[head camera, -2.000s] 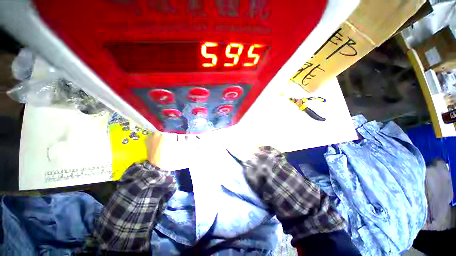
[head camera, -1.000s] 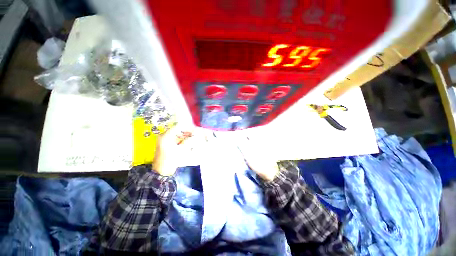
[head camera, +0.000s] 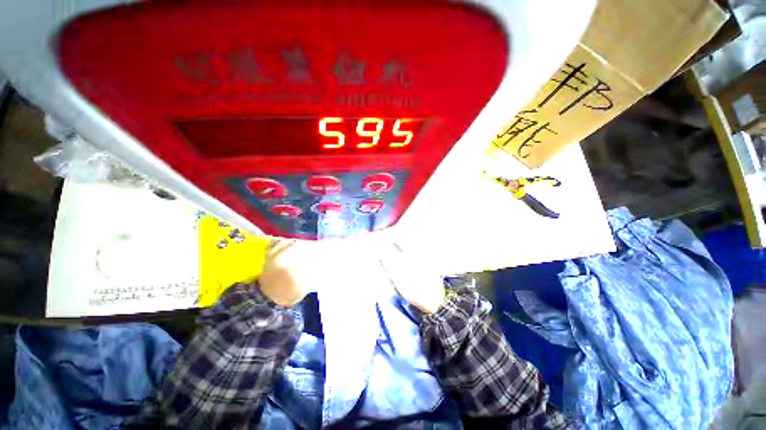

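The red and white machine head (head camera: 290,80) fills the top of the view, with 595 lit on its display. A light blue garment (head camera: 403,357) hangs from under the head over the table edge and down to the lap. My left hand (head camera: 284,273) is at the cloth's left side, just below the head; its fingers are washed out by glare. My right hand (head camera: 416,281) is on the cloth's right side, its fingertips also lost in glare. Whether either hand grips the cloth is hard to see. Any button part under the head is hidden.
Small metal pieces (head camera: 231,235) lie on a yellow patch at left, near clear plastic bags (head camera: 80,159). Yellow-and-black pliers (head camera: 531,195) and a brown carton (head camera: 600,76) are at right. Blue garments are heaped at left (head camera: 97,361) and right (head camera: 651,319).
The view has swung, so the machine head sits further left than one second ago. My left hand has moved from beside the metal pieces to the cloth. The display still reads 595.
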